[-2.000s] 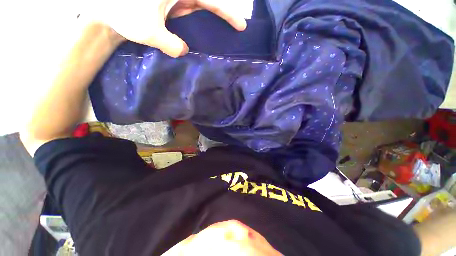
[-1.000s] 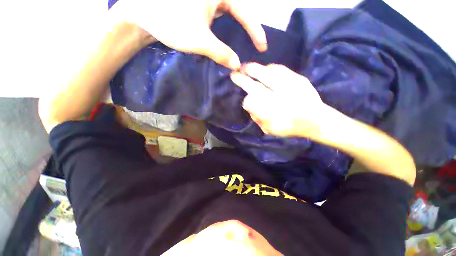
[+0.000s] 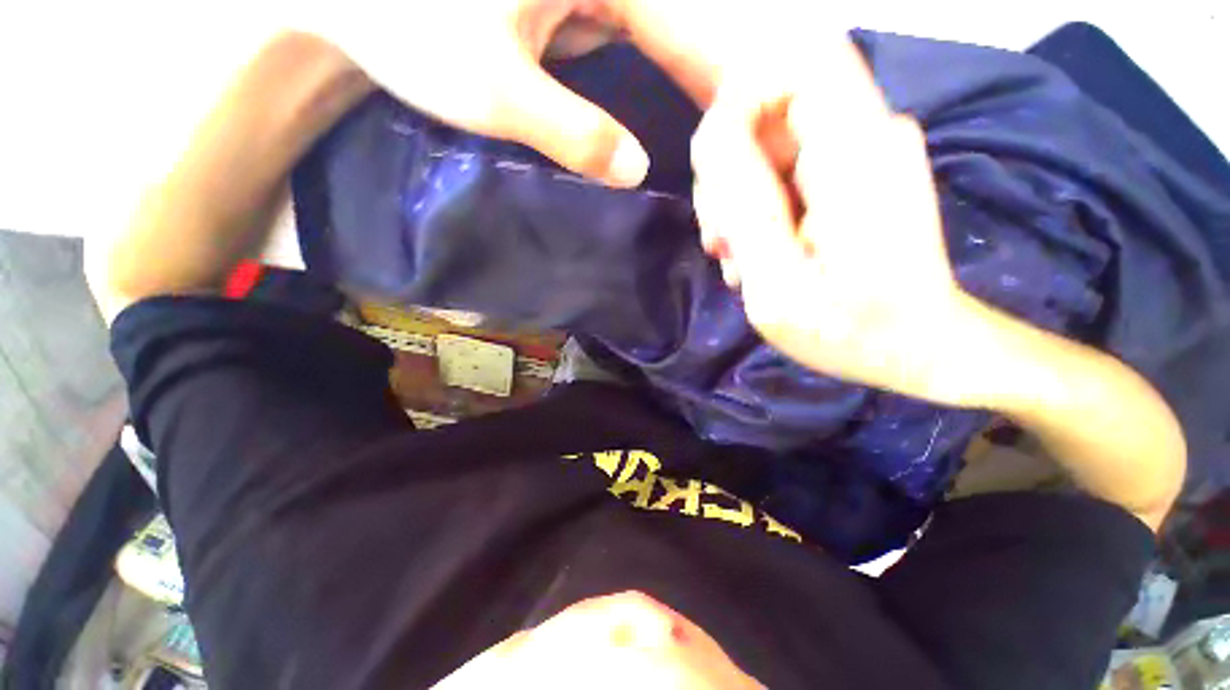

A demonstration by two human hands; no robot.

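The navy garment lies with its shiny patterned lining [image 3: 540,243] nearest me and the matte dark facing [image 3: 634,101] beyond it. Broken white stitches run along the border between them. My left hand [image 3: 540,95] holds the cloth at this border, its thumb on the lining edge and a finger reaching over the facing. Its other fingers are not clear. My right hand [image 3: 836,229] is raised over the border just right of the left thumb, fingers bent. It is overexposed and blurred, and I cannot make out a needle or thread.
The garment's bunched part [image 3: 1039,243] spreads to the right on the white worktable [image 3: 135,81]. Below the cloth is an open space of brownish items with a pale block [image 3: 475,364]. My black T-shirt [image 3: 405,539] fills the bottom. Cluttered supplies [image 3: 1147,667] show at lower right.
My right hand came in from out of view to the left thumb, then moved slightly right and up, away from it. The left hand shifted right, then slightly back left. The garment shifted right.
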